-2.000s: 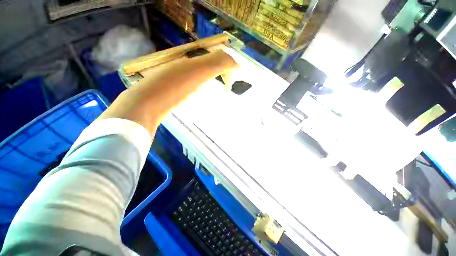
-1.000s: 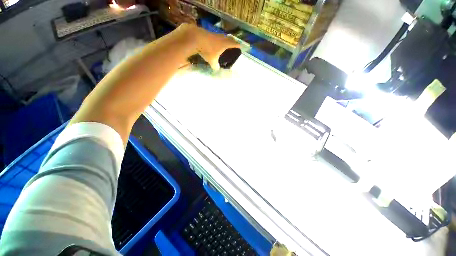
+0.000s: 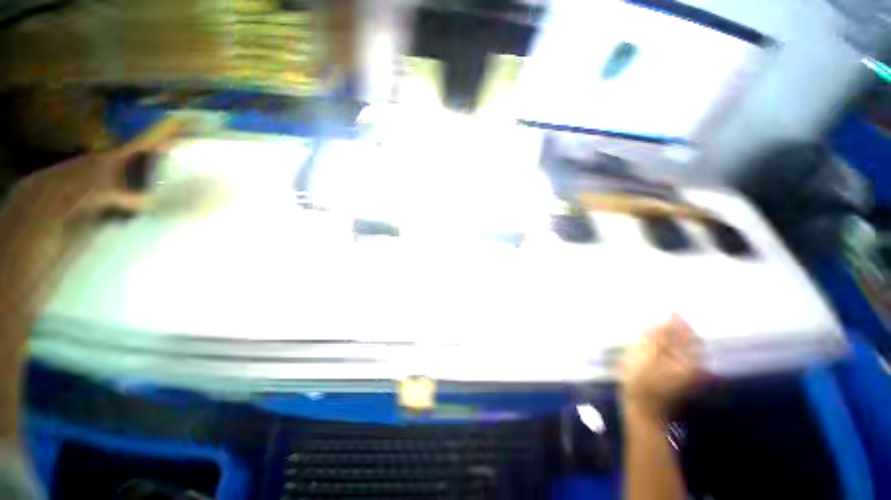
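The view is strongly blurred. My left hand (image 3: 103,186) is at the far left, over the left end of the white work surface (image 3: 254,293). A black housing (image 3: 140,171) shows between its thumb and fingers. My right hand (image 3: 666,361) is at the front edge of the surface, right of centre, its fingers too blurred to read. Three dark housings lie at the right end of the surface, one (image 3: 574,229) nearer the light and two (image 3: 666,232) (image 3: 728,237) further right. A pale glare hides the middle.
A monitor (image 3: 645,73) behind shows one dark part. A tan bar (image 3: 635,203) lies behind the right-hand housings. Below the front rail (image 3: 293,354), with its yellowish block (image 3: 416,394), are a keyboard (image 3: 410,464) and a mouse (image 3: 589,420). Blue bins stand left (image 3: 234,469) and right (image 3: 835,420).
The view has swung to the right. My left hand still holds a black housing and now shows at the far left. My right hand, the monitor and the right-hand housings have come into view.
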